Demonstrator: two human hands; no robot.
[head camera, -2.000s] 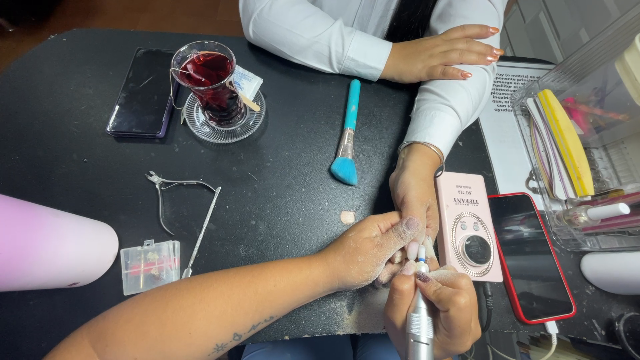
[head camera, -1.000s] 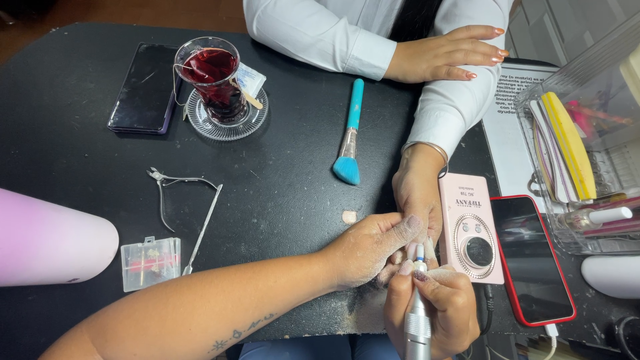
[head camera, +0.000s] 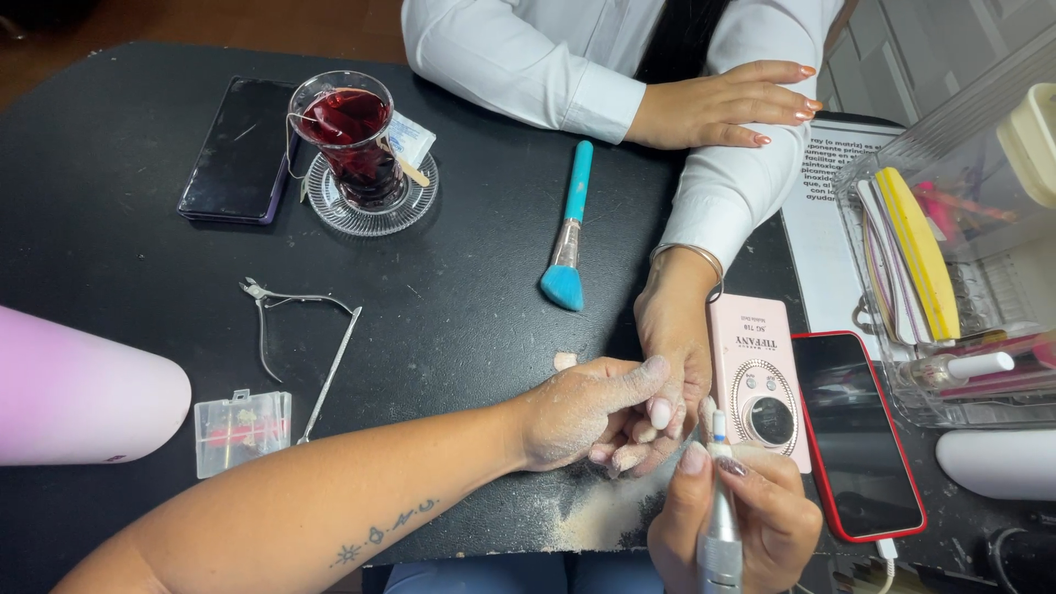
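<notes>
Dust coats my left hand (head camera: 573, 412), which holds the fingers of another person's hand (head camera: 672, 338) over the dark table's near edge. In my right hand (head camera: 742, 503) is a silver electric nail drill handpiece (head camera: 719, 544), pointing away from me, its bit (head camera: 718, 426) just right of those fingers; contact with a nail is not plain. Beyond my right hand lies the pink drill control box (head camera: 755, 371) with a round dial. A blue-bristled brush (head camera: 563, 285) rests on the table farther off. Pale dust (head camera: 606, 516) lies below the held fingers.
At left are cuticle nippers (head camera: 285, 297), a metal tool (head camera: 334, 371), a clear plastic case (head camera: 242, 433) and a pink-white rounded device (head camera: 82, 396). A glass of red drink (head camera: 351, 140) stands near a phone (head camera: 239, 153). At right are a red-cased phone (head camera: 862, 437) and a clear organizer (head camera: 907, 396).
The drill and my right hand have moved back toward me and right, away from the other person's nails. My left hand still holds the fingers.
</notes>
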